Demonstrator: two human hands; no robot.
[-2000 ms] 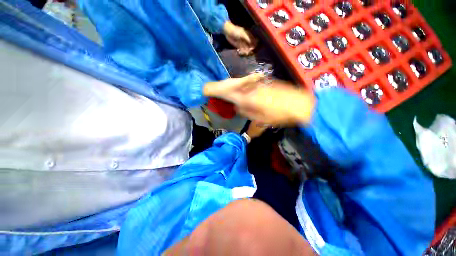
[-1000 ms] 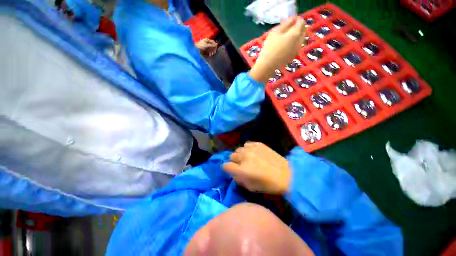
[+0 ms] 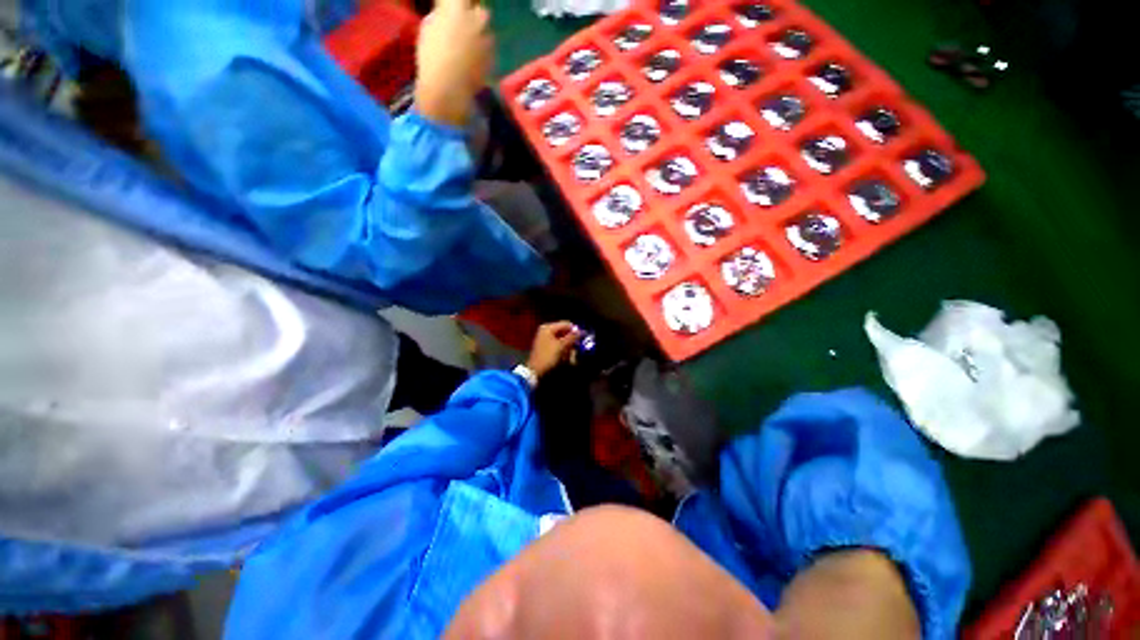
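Note:
My left hand (image 3: 553, 348) is low in the middle, its fingertips closed around a small shiny metal part (image 3: 585, 340). It is clear of the tray, over a dark area. My right sleeve (image 3: 838, 475) is bent back on the right. A bare wrist shows at its cuff, but my right hand is cut off by the bottom edge. A red compartment tray (image 3: 656, 310) lies on the green bench with a round shiny part in each visible pocket.
A crumpled white cloth (image 3: 981, 381) lies right of the tray. Another red tray (image 3: 1081, 550) with loose shiny parts is at bottom right. A coworker's blue sleeve (image 3: 288, 150) and bare hand (image 3: 453, 56) are at upper left. A red box (image 3: 375, 48) is behind. A close skin-coloured shape covers the bottom centre.
My right hand has left the middle and gone out past the bottom edge. My left hand and its part now show. The coworker's hand has moved off the tray. The view has shifted.

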